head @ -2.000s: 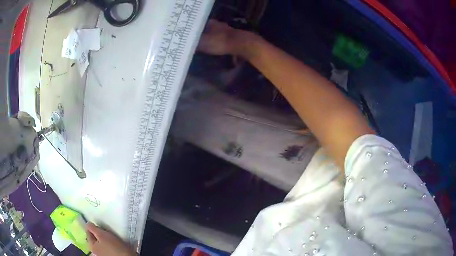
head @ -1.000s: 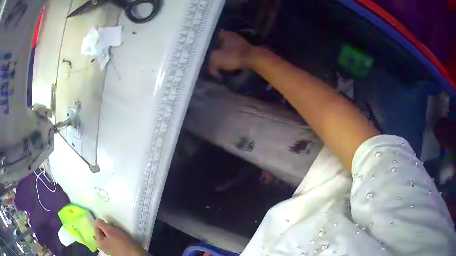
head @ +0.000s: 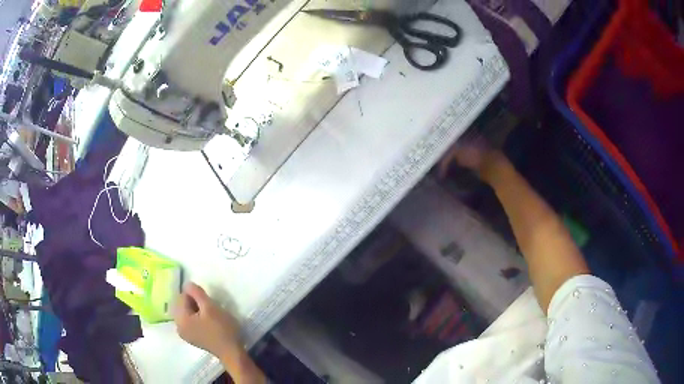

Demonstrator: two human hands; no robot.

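Note:
A bright green-yellow tissue pack (head: 155, 286), white tissue at its left opening, sits at the left end of the white tabletop. My left hand (head: 206, 319) is right beside it on the table, fingers curled; whether it grips the pack I cannot tell. My right hand (head: 471, 159) is in shadow just below the front table edge with its ruler scale (head: 390, 182); its fingers are partly hidden and anything in it cannot be seen. A greyish stained frame (head: 450, 244) lies over the lap, dark inside.
The cream sewing machine head (head: 187, 64) stands at the upper left. Black-handled shears (head: 427, 37) and white paper labels (head: 356, 67) lie on the machine bed and table. Purple fabric (head: 82, 255) is heaped at left, near a white cord (head: 94, 217). Red and blue baskets (head: 570, 90) are at right.
The view has tilted and swung, showing more of the machine head and the purple fabric. My left hand is still beside the green pack; my right hand is still below the table edge.

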